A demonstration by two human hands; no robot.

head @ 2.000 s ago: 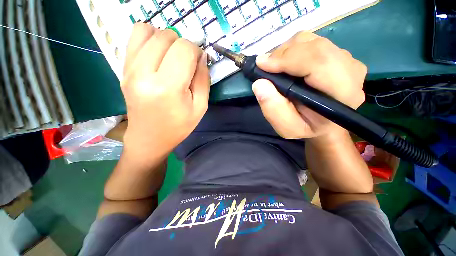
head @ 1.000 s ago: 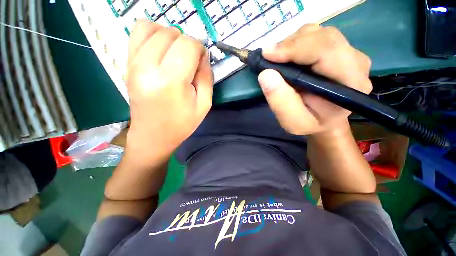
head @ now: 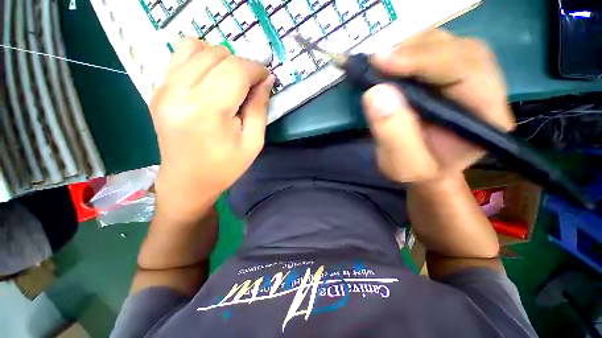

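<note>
My left hand (head: pixel 208 115) is closed at the lower left part of the white tray (head: pixel 310 80). The thin solder wire (head: pixel 63 59) runs in from the left and passes behind this hand. A small pale piece with a green ring shows at its fingers. My right hand (head: pixel 442 99) holds the black soldering iron (head: pixel 462 120), slightly blurred. Its thin tip points up and left over the PCB panel (head: pixel 310 33), right of my left fingertips. The tip and the left fingertips are apart. Whether the tip touches the panel, I cannot tell.
Stacked trays (head: pixel 46 105) stand on edge at the left. A black phone-like rectangle (head: pixel 579 39) lies at the upper right on the dark green bench (head: pixel 511 56). Below are a clear plastic bag (head: pixel 125 198), a cardboard box with red (head: pixel 511 211) and a blue stool (head: pixel 574 231).
The tray has shifted slightly left and up in view. My right hand and the iron have moved right, with the tip away from my left fingertips. My left hand has moved slightly left.
</note>
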